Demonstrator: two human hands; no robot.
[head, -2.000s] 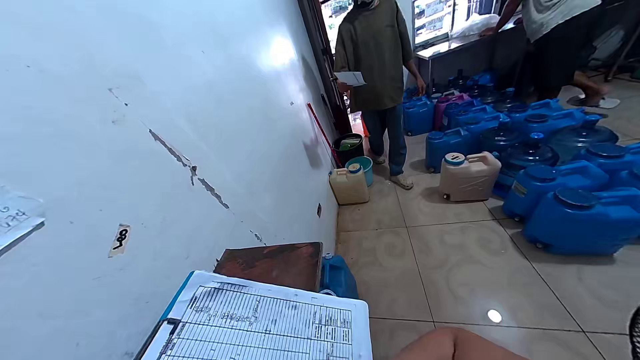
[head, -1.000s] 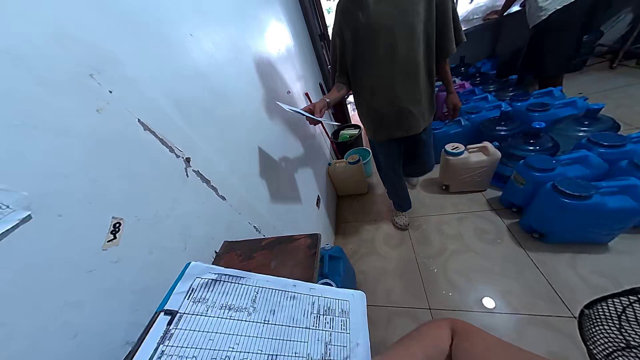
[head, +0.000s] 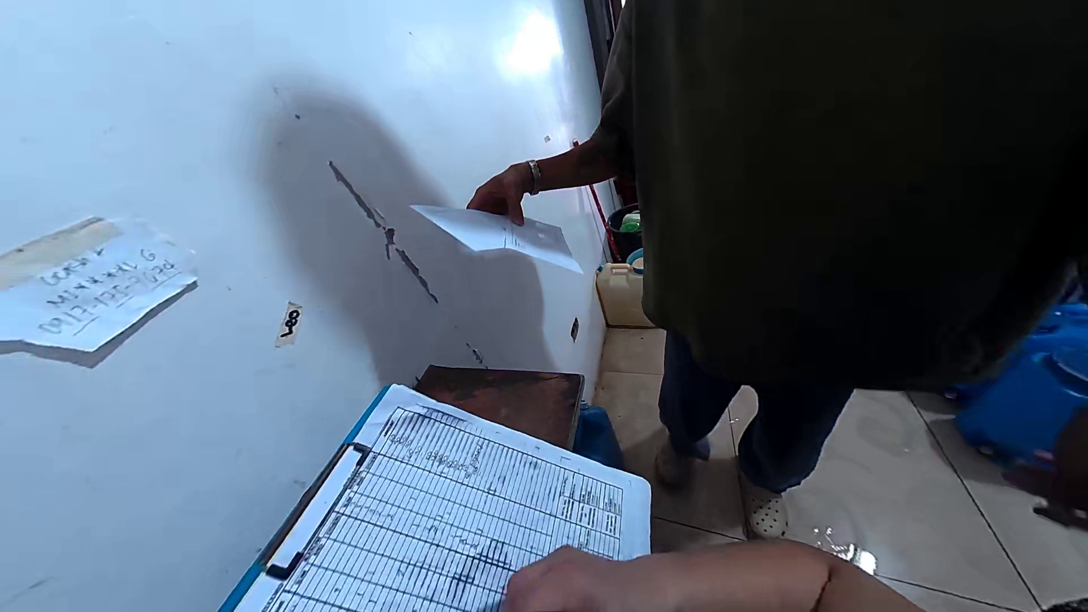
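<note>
A clipboard with a ruled form (head: 442, 510) is at the bottom centre, its blue edge and black clip on the left side. My right hand (head: 565, 580) rests over the lower right part of the form, its fingers cut off by the bottom edge, so its grip cannot be told. My left hand does not show. Just beyond the clipboard, a standing person in a dark shirt (head: 816, 187) holds a folded sheet of white paper (head: 501, 234) in one hand, near the wall.
A brown tabletop (head: 510, 399) sits behind the clipboard, with a blue jug (head: 597, 435) beside it. A beige jug (head: 622, 293) stands by the wall; blue containers (head: 1028, 399) are at the right. Papers bearing writing are stuck on the white wall (head: 212, 170).
The person in the dark shirt has come much nearer, with the paper now close beyond the clipboard. My right hand has come into view over the form.
</note>
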